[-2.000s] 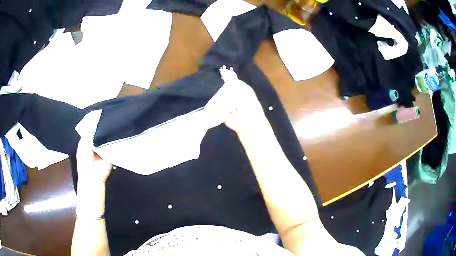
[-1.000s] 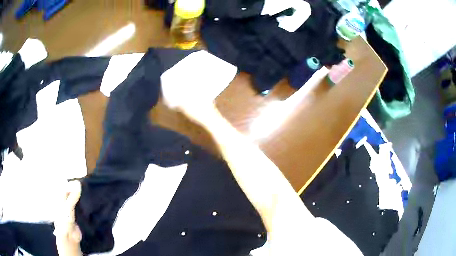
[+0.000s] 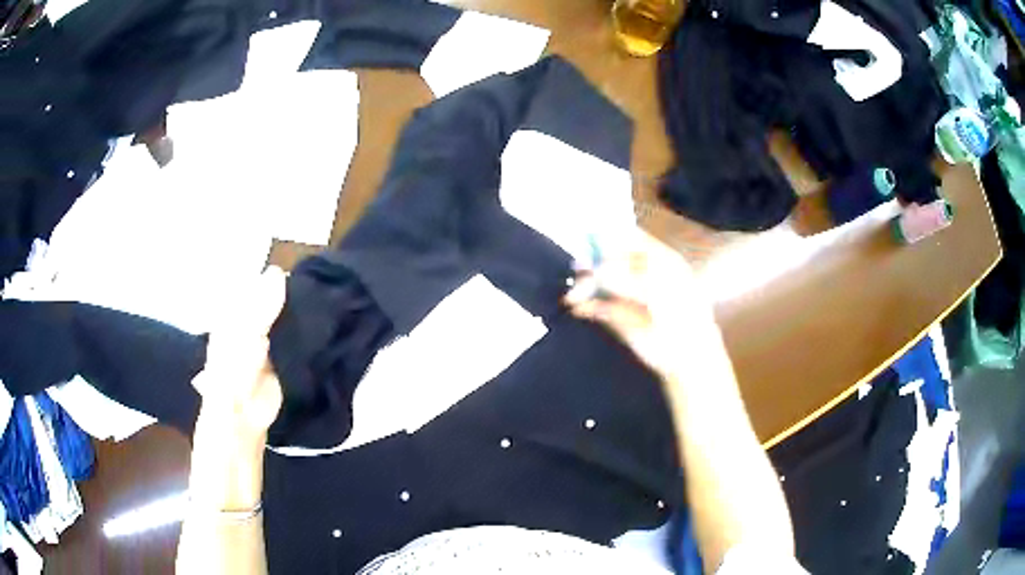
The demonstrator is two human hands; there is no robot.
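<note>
A black garment [image 3: 540, 393] with small white dots lies in front of me, a white piece [image 3: 450, 354] across its middle. A black sleeve [image 3: 450, 191] runs up from it and bends back to a white cuff [image 3: 568, 191]. My left hand [image 3: 250, 365] is at the left, at the bunched black cloth [image 3: 326, 348], which it holds. My right hand [image 3: 635, 298] is just below the cuff, its fingers closed around a small pale teal piece [image 3: 592, 249] that looks like thread snips. The glare blurs its outline.
More black and white garments [image 3: 270, 146] lie at the upper left. A black garment [image 3: 776, 101], a bottle [image 3: 646, 25], a dark spool [image 3: 871, 191] and a pink spool [image 3: 924, 221] are at the upper right. The table's yellow edge [image 3: 877, 366] runs at the right.
The view has swung back left. My right hand has left the cuff's end and sits below it with the small teal piece showing. The cuff is folded back over the sleeve.
</note>
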